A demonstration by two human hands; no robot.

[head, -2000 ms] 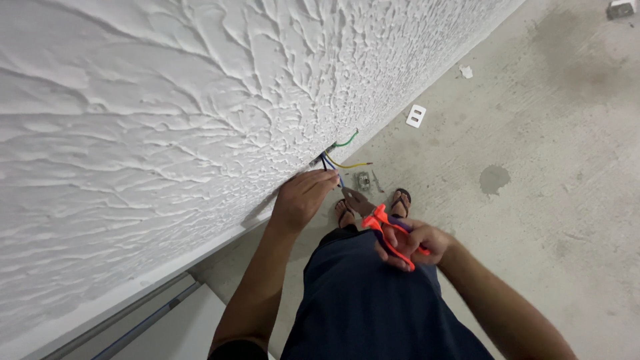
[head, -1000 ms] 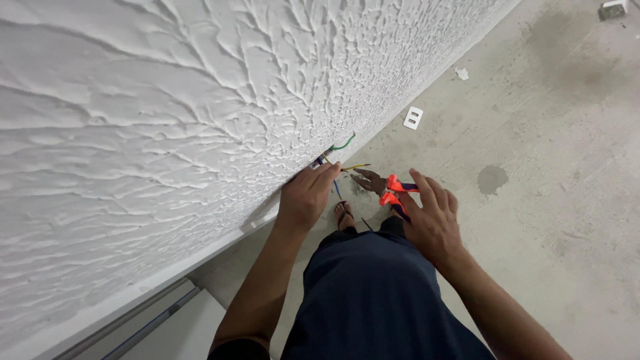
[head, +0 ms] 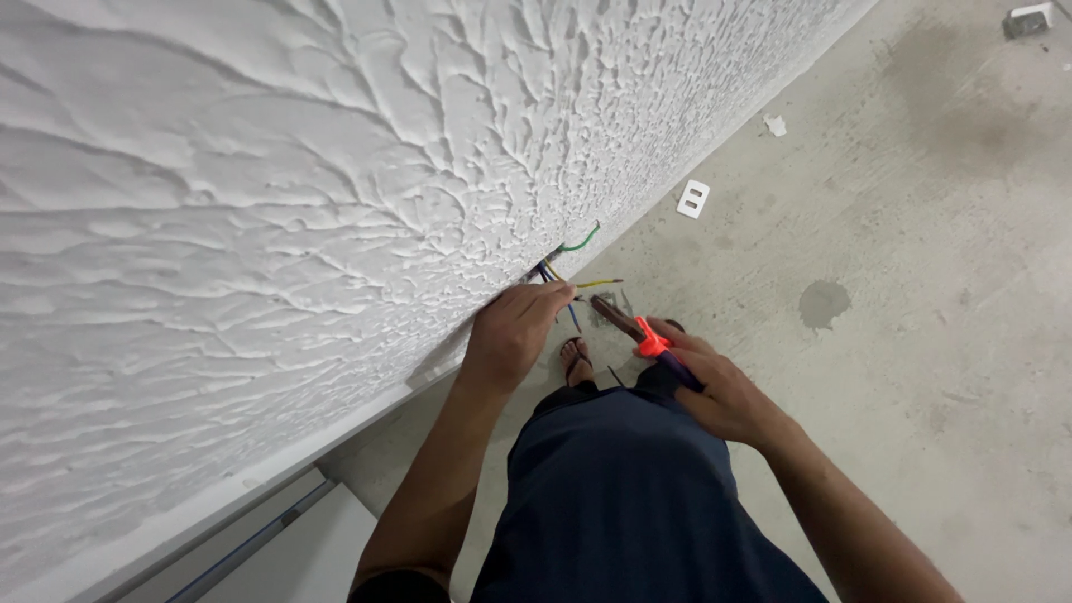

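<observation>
My left hand point(head: 517, 328) is at the wall opening, its fingertips pinched on an electrical wire whose dark end shows just past them. A yellow wire point(head: 599, 283) and a blue wire point(head: 574, 316) stick out beside those fingers, and a green wire point(head: 584, 241) curls from the opening's upper end. My right hand point(head: 712, 377) is closed around the orange and dark blue handles of combination pliers point(head: 620, 318). The pliers' jaws point at the wire ends, a little apart from my left fingertips.
The textured white wall point(head: 377, 209) fills the left. On the concrete floor point(head: 879, 402) lie a white socket faceplate point(head: 693, 199), a white scrap point(head: 775, 126) and a small box-like object point(head: 1028, 21). A metal piece point(head: 605, 310) lies behind the pliers. A grey rail point(head: 260, 540) stands lower left.
The pliers have turned in my right hand, and their handles, spread one second ago, are now gripped together. My left hand stays at the wall opening.
</observation>
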